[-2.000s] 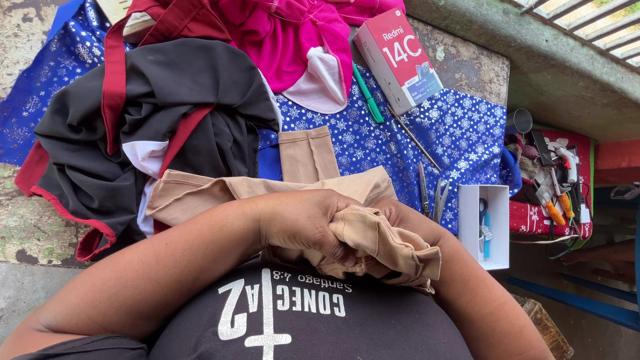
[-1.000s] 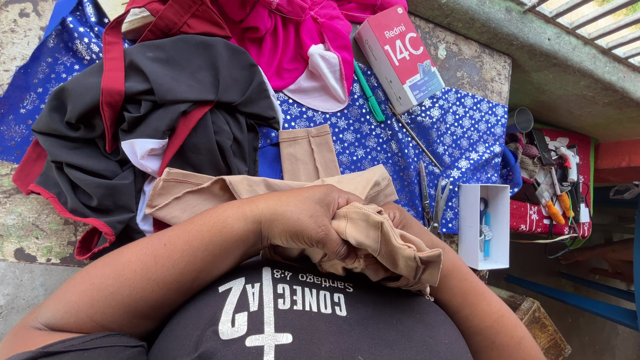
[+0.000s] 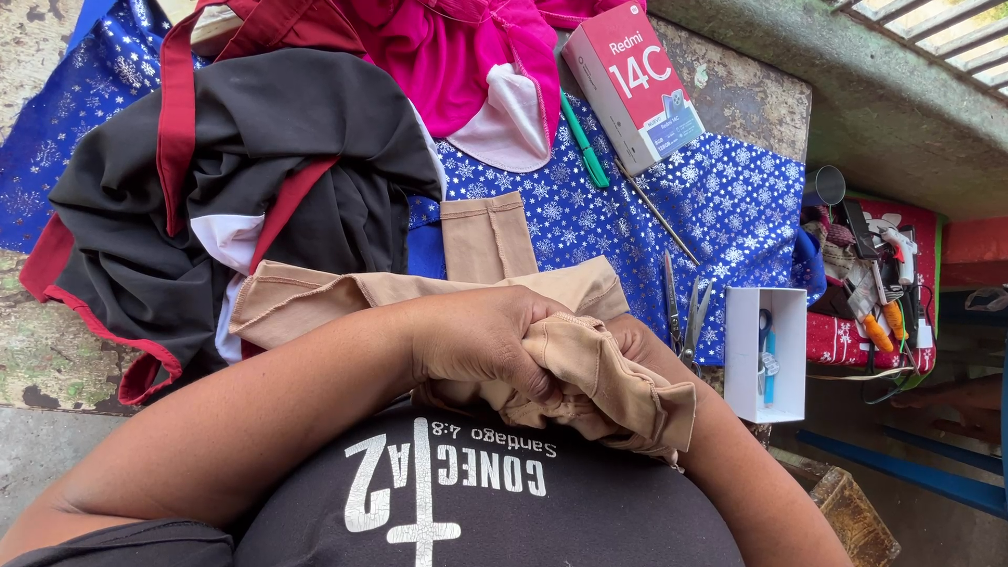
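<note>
My left hand (image 3: pixel 492 342) is closed on bunched beige fabric (image 3: pixel 614 378) with visible seams, held against my lap at the table's edge. Behind the bundle, my right hand (image 3: pixel 634 339) is mostly covered by the cloth; its fingers are hidden. More of the beige fabric spreads on the table behind my wrists, with one flat seamed strip (image 3: pixel 488 236) pointing away from me. A black garment with red trim (image 3: pixel 315 102) lies heaped to the left. Scissors (image 3: pixel 694 319) rest just beyond the hand at the right.
Blue snowflake cloth (image 3: pixel 732 205) covers much of the table. On it are a green pen (image 3: pixel 584 146), a thin rod (image 3: pixel 657 216) and a phone box (image 3: pixel 630 87). Pink fabric (image 3: pixel 465 63) lies at the back. An open white box (image 3: pixel 736 354) and a tool-filled red container (image 3: pixel 835 346) stand right.
</note>
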